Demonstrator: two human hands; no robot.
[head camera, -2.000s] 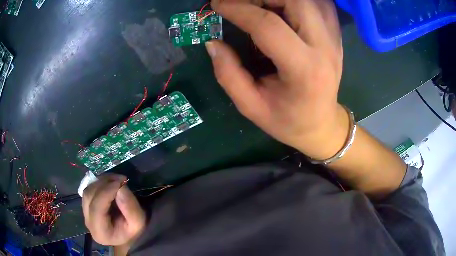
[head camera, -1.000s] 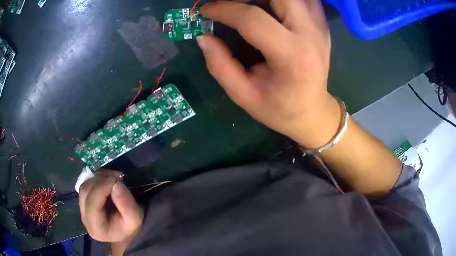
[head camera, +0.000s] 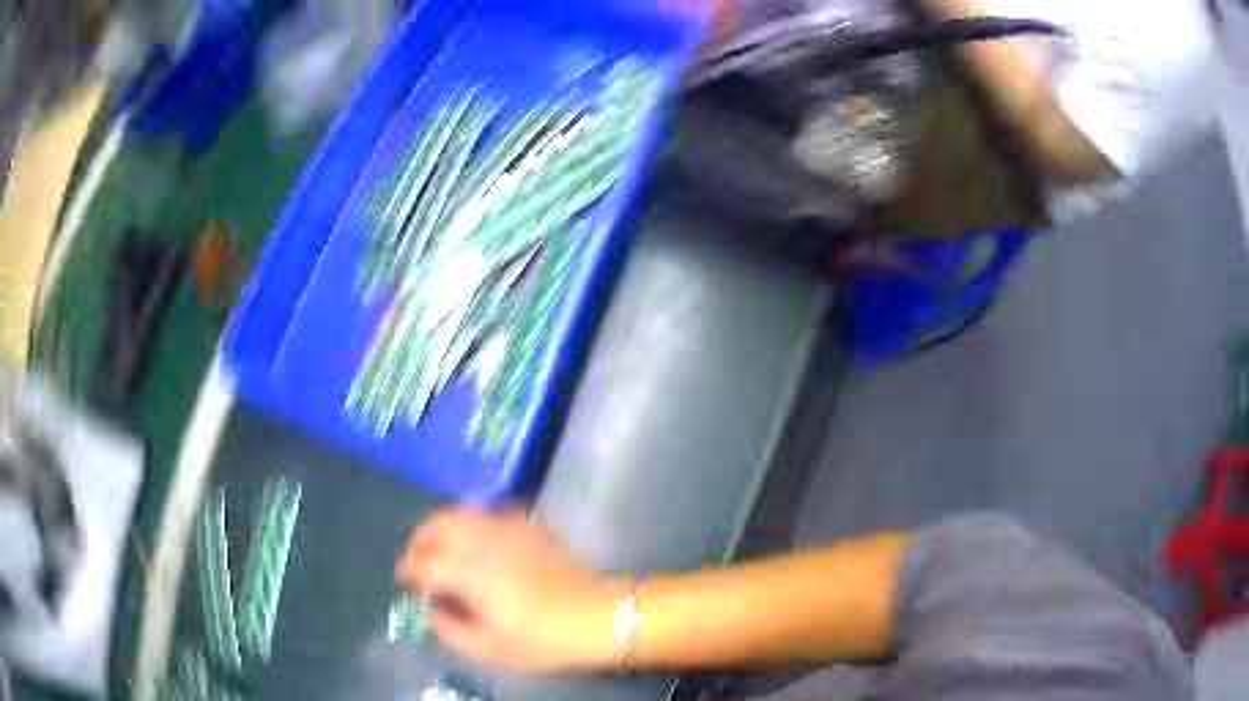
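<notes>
The view is strongly blurred. My right hand (head camera: 514, 589) is at the bottom centre, just below the near corner of a blue plastic tray (head camera: 308, 436). Its fingers are curled at a small green circuit board (head camera: 407, 616), which shows only partly at the fingertips. The tray holds many green PCB strips (head camera: 466, 260) lying in a loose pile. More green strips (head camera: 274, 562) lie on the dark bench left of my hand. My left hand is out of the picture.
A white square housing with a dark round centre (head camera: 62, 534) stands at the left. A blurred orange object (head camera: 215, 263) lies left of the tray. Another person's arm (head camera: 1027, 103) is at the upper right, above a blue stool (head camera: 925, 295). A red object (head camera: 1216, 534) is at the right edge.
The view has swung right, bringing the full tray into sight. My left hand, the wired PCB strip and the red wire tangle have left the picture.
</notes>
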